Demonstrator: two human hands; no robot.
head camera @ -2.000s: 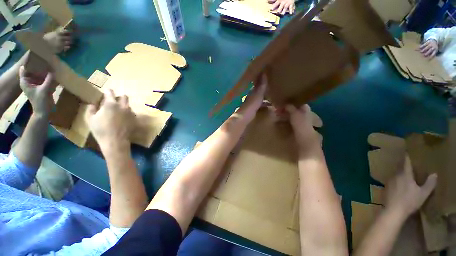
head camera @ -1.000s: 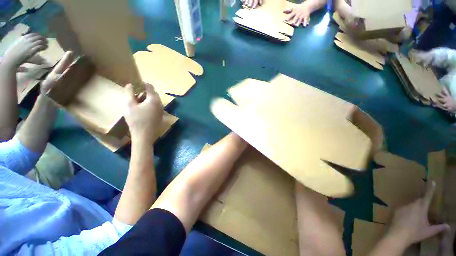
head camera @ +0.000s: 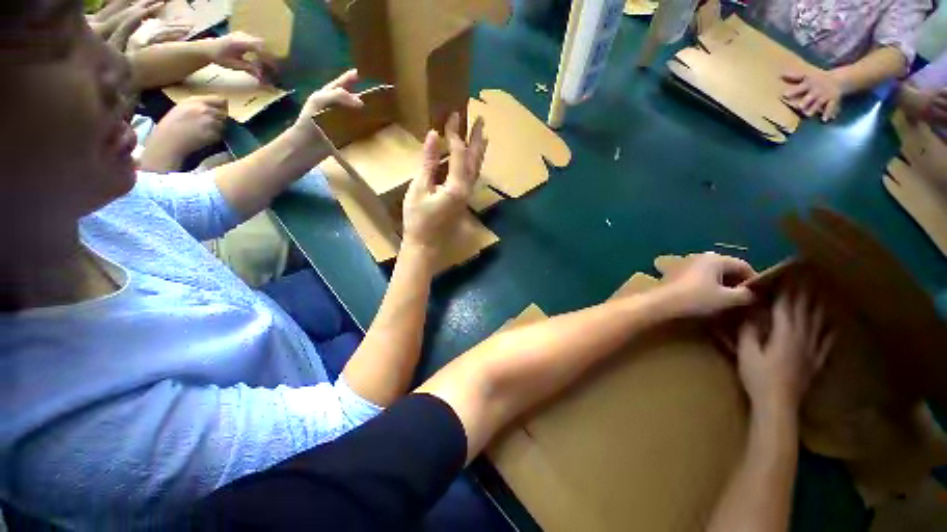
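A brown part-folded box [head camera: 867, 296] stands tilted at the right, above the blanks; its far side is dark and blurred. My left hand [head camera: 711, 286] pinches the box's left edge between thumb and fingers. My right hand [head camera: 786, 348] lies against the box just right of my left hand, its fingers spread up over the cardboard; its thumb is partly hidden. A blank stack [head camera: 633, 426] lies flat under my forearms, its rounded tabs showing beyond my left forearm.
A neighbour at the left in light blue handles a part-folded box [head camera: 389, 156] over blanks. Pale printed posts [head camera: 590, 57] stand on the dark green table [head camera: 644, 192]. Another person's hand [head camera: 813, 94] rests on blanks across the table. Small scraps lie mid-table.
The view has swung left. The box has turned from its lid lying broad over my hands to standing at the right, uncovering both hands. The neighbour's right hand has opened beside their box.
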